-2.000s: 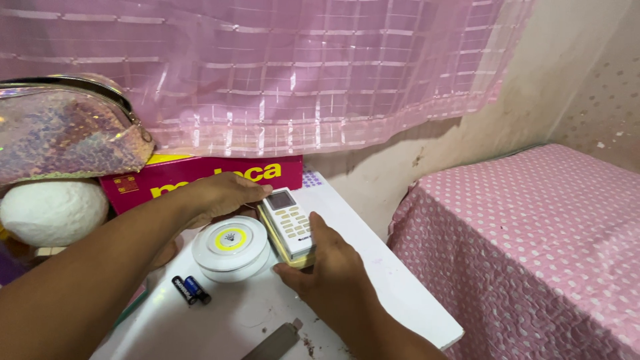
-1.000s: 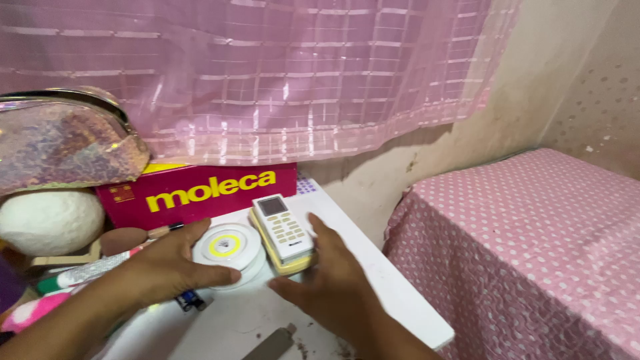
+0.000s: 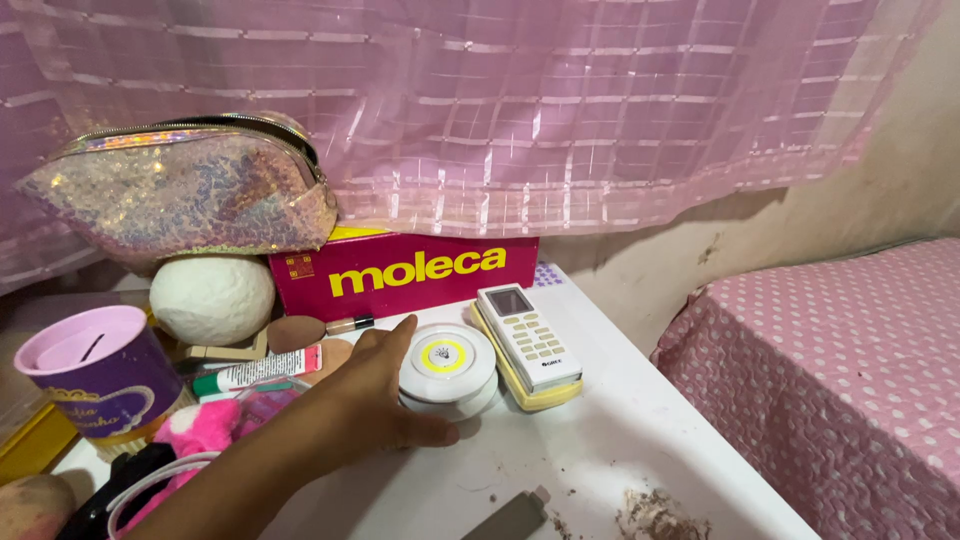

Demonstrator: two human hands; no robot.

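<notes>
My left hand (image 3: 375, 394) rests against the left side of a round white push light (image 3: 448, 361) with a yellow ring, its thumb and fingers apart around the rim. A second round white disc (image 3: 469, 405) lies beneath that light. Just to the right, a white air conditioner remote (image 3: 536, 341) lies on top of a yellowish item (image 3: 551, 397), possibly another remote or a case. My right hand is out of view. A grey flat object (image 3: 510, 517), cut off by the bottom edge, lies on the white table.
A magenta shoe box (image 3: 420, 281) stands behind, under a pink curtain. To the left are a sequined pouch (image 3: 187, 195), a white ball-like object (image 3: 214, 300), a tube (image 3: 262, 371), a makeup sponge and a purple coin tin (image 3: 112, 375). A pink polka-dot covered surface (image 3: 825, 360) is at right.
My right hand has left the view from beside the remote. My left hand, over the remote's top two seconds ago, is now at the push light's left side.
</notes>
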